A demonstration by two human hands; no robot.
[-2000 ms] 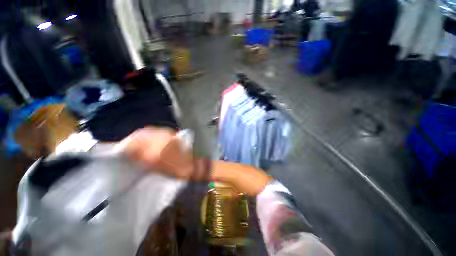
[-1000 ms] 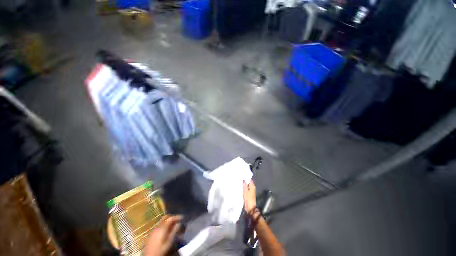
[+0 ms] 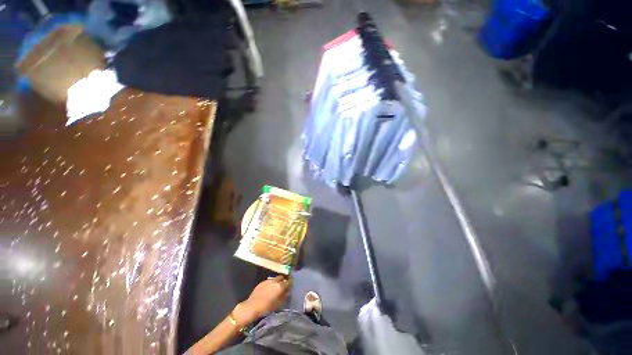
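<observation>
My left hand (image 3: pixel 270 295), with a bracelet on the wrist, is at the bottom, with its fingers curled at the near edge of a slatted stool (image 3: pixel 277 229) with green corners. Whether it grips the stool cannot be told. My right hand is not in view. A pale garment (image 3: pixel 388 334) shows at the bottom edge, over the near end of the lower rack bar (image 3: pixel 366 243). Light blue shirts (image 3: pixel 360 132) hang close together at the rack's far end.
The rack rail (image 3: pixel 454 197) runs down the right. A brown table (image 3: pixel 138 187) with white specks fills the left, with white cloth (image 3: pixel 93 96), a cardboard box (image 3: pixel 62 62) and a dark garment (image 3: pixel 177 59) at its back. Blue bins (image 3: pixel 514 26) stand right. My shoe (image 3: pixel 312 302) shows below.
The view has swung left and down to the table. The right hand, which was at the white garment, has left the picture. The left hand now shows beside the stool's near edge.
</observation>
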